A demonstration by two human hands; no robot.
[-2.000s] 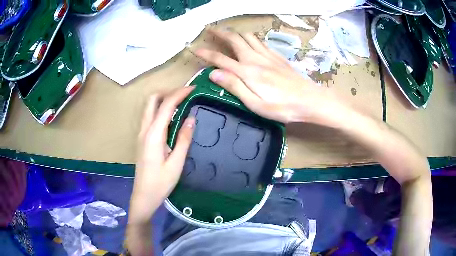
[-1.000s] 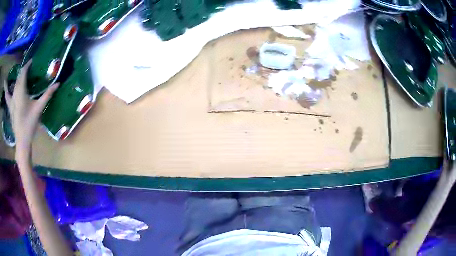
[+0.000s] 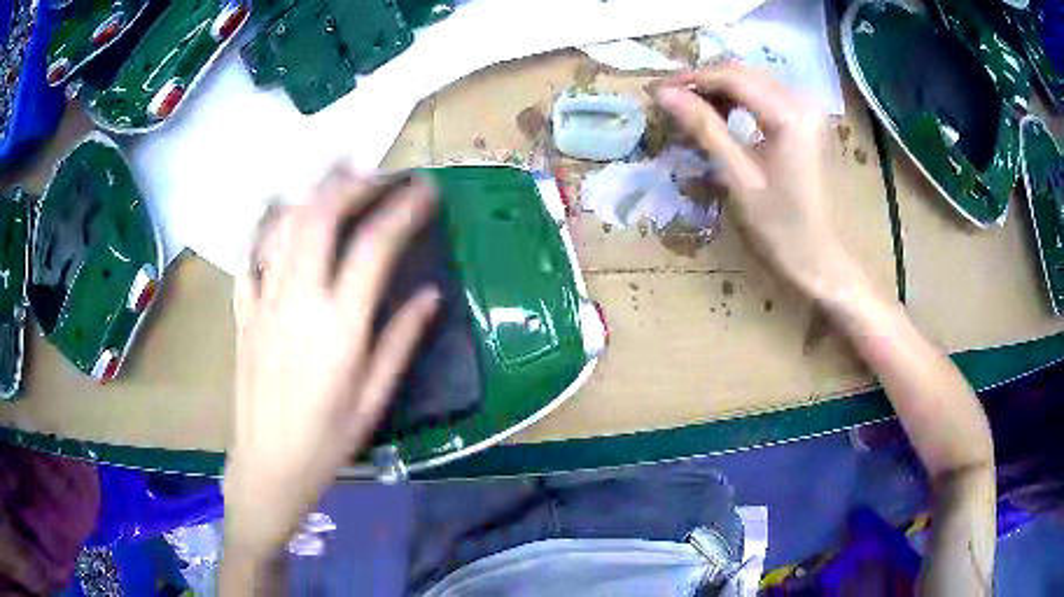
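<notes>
A glossy green car body shell (image 3: 513, 268) lies on the cardboard in front of me, its rear deck and red-and-white tail lights facing right. My left hand (image 3: 333, 303), blurred, lies over the shell's black recess and grips it, hiding its left part. My right hand (image 3: 758, 163) is at the far right of the shell, just right of the whitish glue dish (image 3: 599, 126). Its thumb and fingers are bent close together. A small white bit shows by its palm. I cannot tell whether the fingers hold a thin stick.
Crumpled tissue scraps (image 3: 648, 190) lie beside the dish on the stained cardboard mat (image 3: 700, 327). Green cover panels (image 3: 315, 58) lie on a white sheet (image 3: 222, 163) at the far side. More shells lie at left (image 3: 93, 257) and right (image 3: 933, 105). A blue bin (image 3: 29, 105) is far left.
The earlier shell has left the middle, and both hands reached out to the sides. Now another shell lies in the middle under my left hand, and my right hand is back by the dish.
</notes>
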